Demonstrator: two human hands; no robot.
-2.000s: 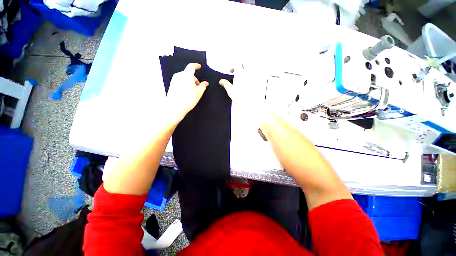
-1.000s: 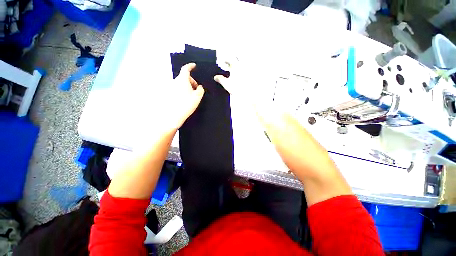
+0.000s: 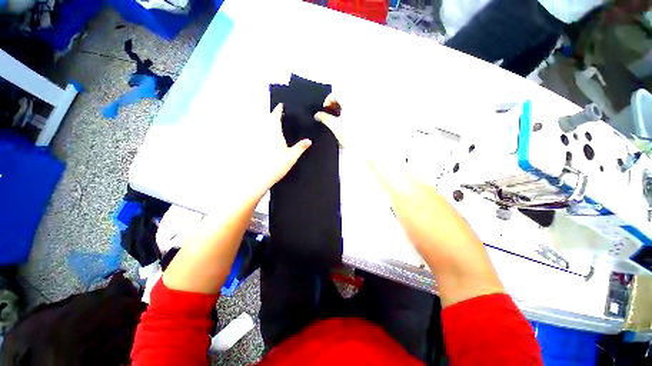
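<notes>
Black cut pieces (image 3: 305, 189) lie lengthwise on the white table and run over its front edge towards my lap, where they merge with my dark trousers. Their far end shows two offset edges, one piece over another. My left hand (image 3: 286, 154) rests on the left side of the pieces, thumb and fingers apart. My right hand (image 3: 334, 125) is at the right edge near the far end, with thumb and a finger close together at the fabric; glare washes out much of this hand, so its hold is unclear.
The white sewing machine (image 3: 565, 143) with a blue stripe stands at the right of the table (image 3: 236, 143). Blue bins (image 3: 28, 193) are at the left. A dark bundle (image 3: 75, 325) lies at lower left. A red object (image 3: 359, 8) is at the table's far edge.
The view has shifted, so table and machine sit lower and further right. My left hand has spread, its thumb now apart from its fingers. The pieces remain under my hands.
</notes>
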